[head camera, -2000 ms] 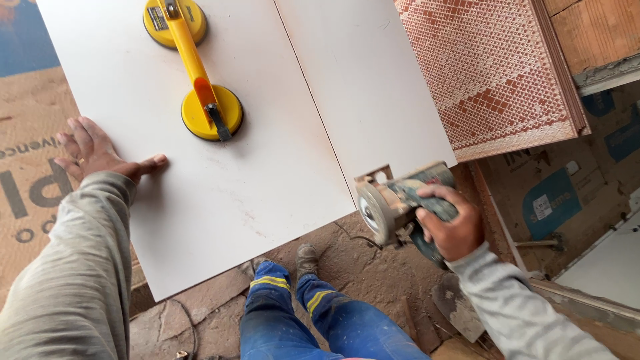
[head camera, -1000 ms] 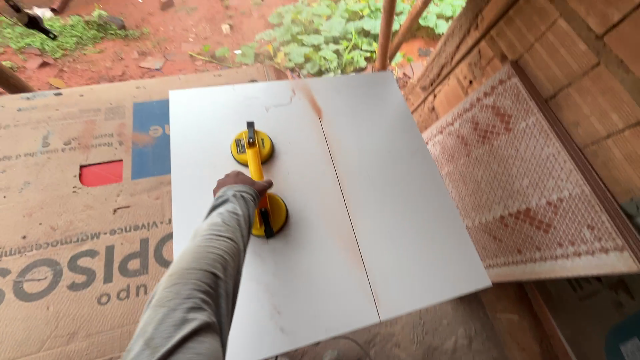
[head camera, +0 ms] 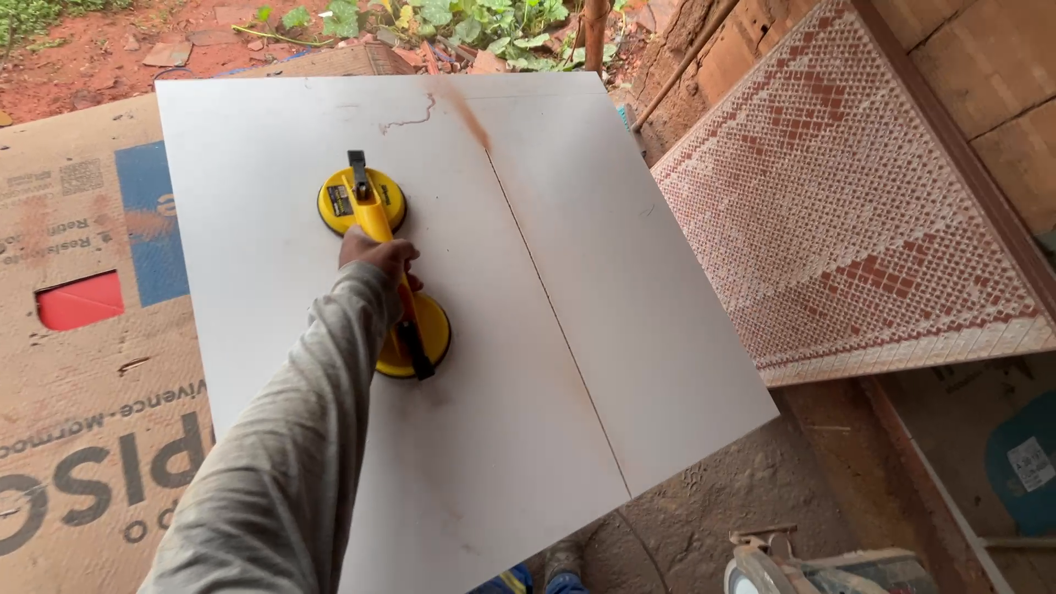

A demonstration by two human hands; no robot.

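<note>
My left hand (head camera: pixel 381 254) is closed around the handle of a yellow double suction cup lifter (head camera: pixel 429 330), whose two cups sit on a large white tile (head camera: pixel 272 355). A thin cut line with reddish dust runs down the tile from near its far edge to its near edge, right of the lifter. At the bottom right, low beside the tile, a hand-held circular cutter (head camera: pixel 825 569) shows only in part. My right hand is out of view, so whether it holds the cutter cannot be seen.
Printed cardboard (head camera: pixel 91 363) lies to the left and partly under the white tile. A reddish tile with a white mesh-patterned back (head camera: pixel 850 206) leans at the right by a hollow-brick wall (head camera: pixel 982 91). Rubble and plants (head camera: pixel 495 33) lie beyond; an electrical cord (head camera: pixel 643 540) runs below.
My left hand has gone from lying flat at the tile's left edge to gripping the lifter's handle. My right hand, seen two seconds ago holding the cutter, is out of view. The view has shifted.
</note>
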